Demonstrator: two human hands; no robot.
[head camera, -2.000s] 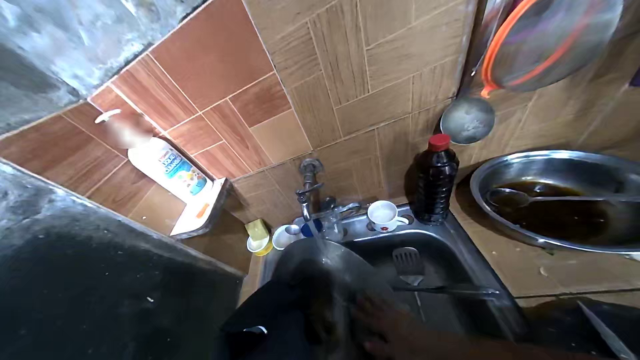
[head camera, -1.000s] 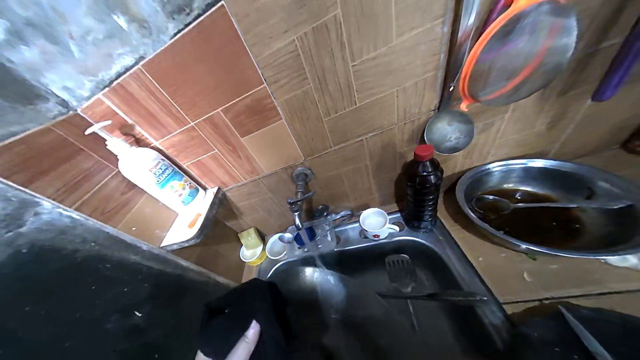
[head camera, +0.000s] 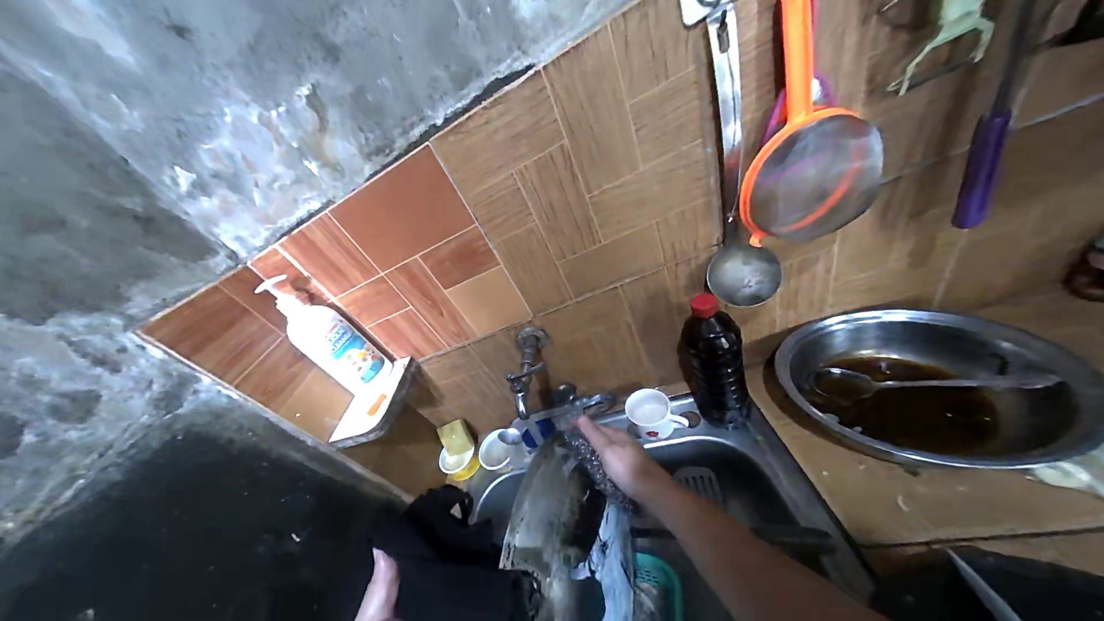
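My right hand (head camera: 614, 453) is over the sink near the tap (head camera: 523, 379), fingers against a dark, mesh-like scrubber or rim piece that I cannot identify for sure. Below it a large, wet, dark-stained metal pan (head camera: 543, 517) stands tilted in the steel sink (head camera: 763, 483). At the lower left my left hand (head camera: 379, 591) shows only in part, on a black cloth (head camera: 457, 561) that touches the pan's left side. A slotted spatula (head camera: 700, 485) lies in the sink, and part of a green plastic basket (head camera: 660, 582) shows below the right forearm.
A white cup (head camera: 653, 414) and a dark bottle with a red cap (head camera: 714, 362) stand on the sink's back ledge. Right of them is an oval steel basin (head camera: 931, 388) with brown liquid and a spoon. A pump bottle (head camera: 336, 345) stands on a corner shelf; an orange strainer (head camera: 811, 177) and a ladle (head camera: 743, 274) hang above.
The pan, low in the sink two seconds ago, now stands tilted by the tap. My right hand, out of clear sight one second ago, has come in near the tap. The green basket now shows.
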